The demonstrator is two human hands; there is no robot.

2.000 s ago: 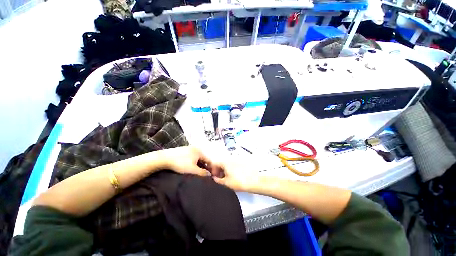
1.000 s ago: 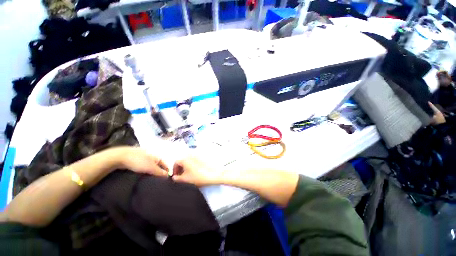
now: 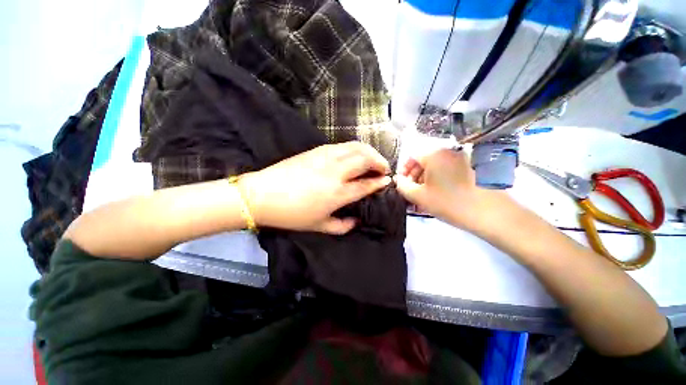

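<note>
The dark plaid garment (image 3: 331, 68) lies bunched on the table left of the needle area. Its plain dark lining (image 3: 338, 271) hangs over the table's front edge. My left hand (image 3: 323, 188) lies on the lining, thumb and fingers pinching the cloth near its right edge. My right hand (image 3: 440, 180) is just beside it, fingertips closed at the same edge of the cloth. The fingertips of both hands nearly touch. What exactly lies between them is too small to tell. The presser foot area (image 3: 459, 124) of the sewing machine is just behind my right hand.
Scissors (image 3: 620, 214) with red and orange handles lie at the right. A grey-blue block (image 3: 495, 164) stands beside my right wrist. The white machine head (image 3: 481, 45) rises behind. A blue bin (image 3: 505, 357) is below the table edge. More plaid cloth (image 3: 64, 165) hangs at the left.
The view has moved closer and down over the hands and needle area. My hands and the cloth edge are now right in front of the presser foot. Both hands still pinch the cloth.
</note>
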